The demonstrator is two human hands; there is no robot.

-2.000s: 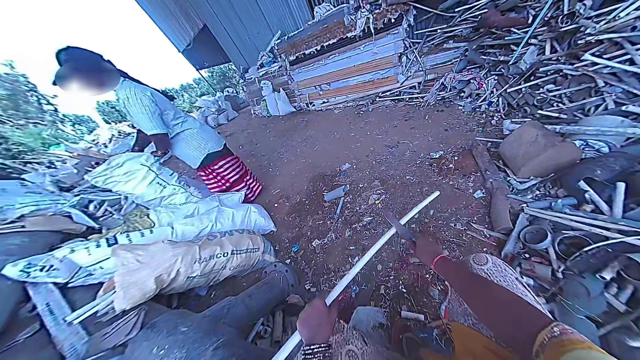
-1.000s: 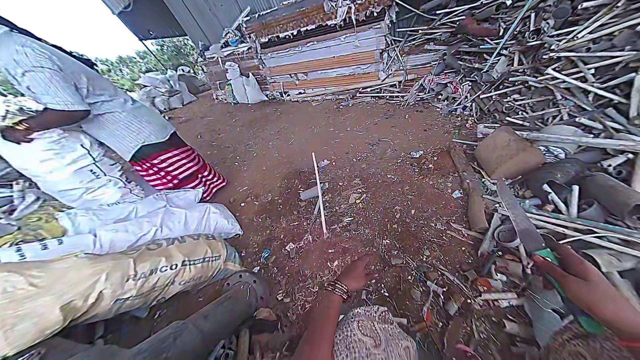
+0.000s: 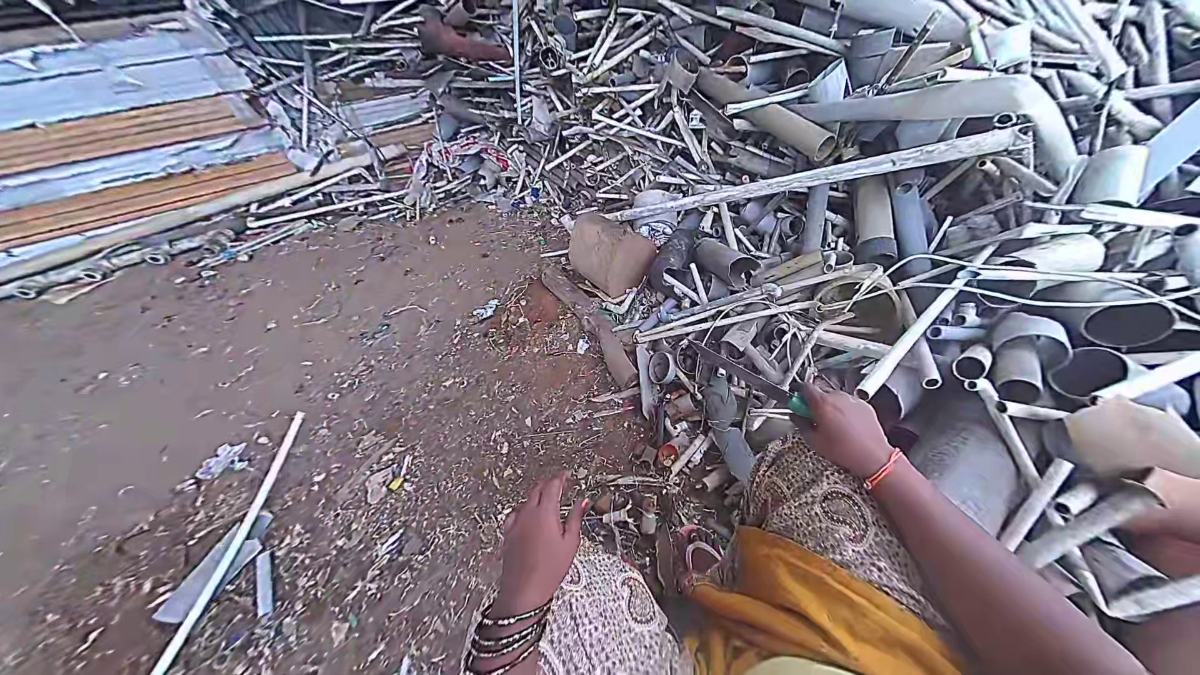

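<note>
My left hand [image 3: 542, 542], with dark bangles at the wrist, rests by my left knee with its fingers apart and nothing in it. My right hand [image 3: 844, 429], with an orange band at the wrist, grips the green handle of a knife [image 3: 741, 369]. The long blade points up and left over the edge of the pipe pile. A thin white plastic pipe [image 3: 234, 536] lies on the ground at the lower left, across a flat grey piece [image 3: 208, 574].
A large heap of scrap plastic pipes [image 3: 900, 169] fills the right and top. Stacked white and orange panels [image 3: 122, 141] stand at the upper left. A brown block [image 3: 611, 253] sits at the heap's edge. Another person's hand [image 3: 1172, 506] shows at the far right edge.
The white pipe was held in my left hand two seconds ago; it was out of my hands one second ago and now lies on the ground. The view has swung right.
</note>
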